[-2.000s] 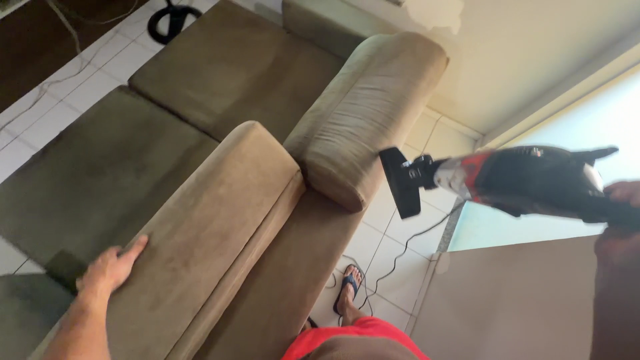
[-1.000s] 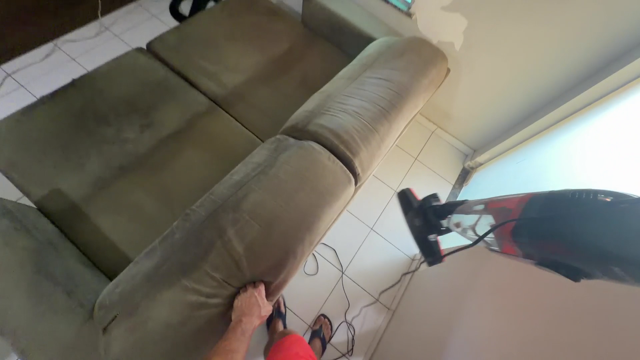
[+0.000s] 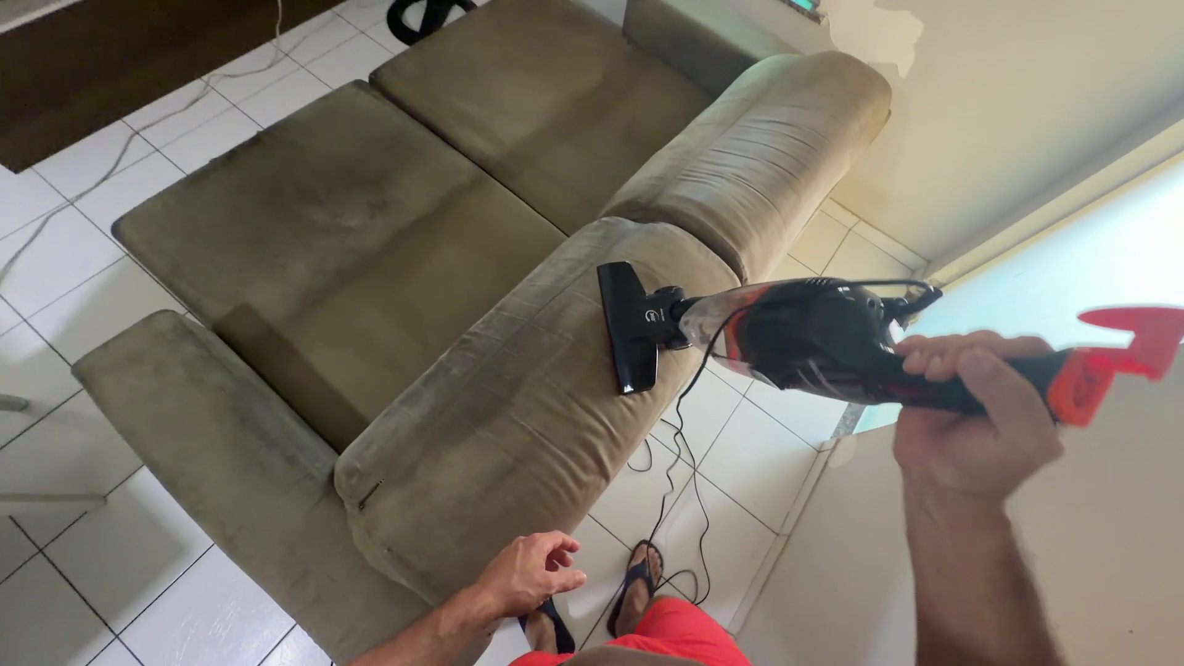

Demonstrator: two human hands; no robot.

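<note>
My right hand (image 3: 980, 407) is closed around the black handle of a handheld vacuum cleaner (image 3: 814, 338) with a clear and red dust cup. Its wide black floor nozzle (image 3: 631, 328) is at the top of the near back cushion (image 3: 518, 398) of a brown-green fabric sofa. At the cushion's lower edge, my left hand (image 3: 532, 573) hovers with bent fingers and holds nothing. Beyond lie the far back cushion (image 3: 758, 148) and two seat cushions (image 3: 342, 231). A thin black power cord (image 3: 680, 444) hangs from the vacuum to the floor.
White floor tiles (image 3: 166, 592) surround the sofa. The sofa's near armrest (image 3: 213, 462) is at left, its far armrest (image 3: 708, 42) at the top. A wall (image 3: 1017, 83) with peeled paint and a bright window pane (image 3: 1110, 240) stand at right. Cord loops lie near my sandaled feet (image 3: 638, 583).
The vacuum nozzle has moved from beside the sofa onto the near back cushion. My left hand has let go of that cushion, which now sits along the sofa back.
</note>
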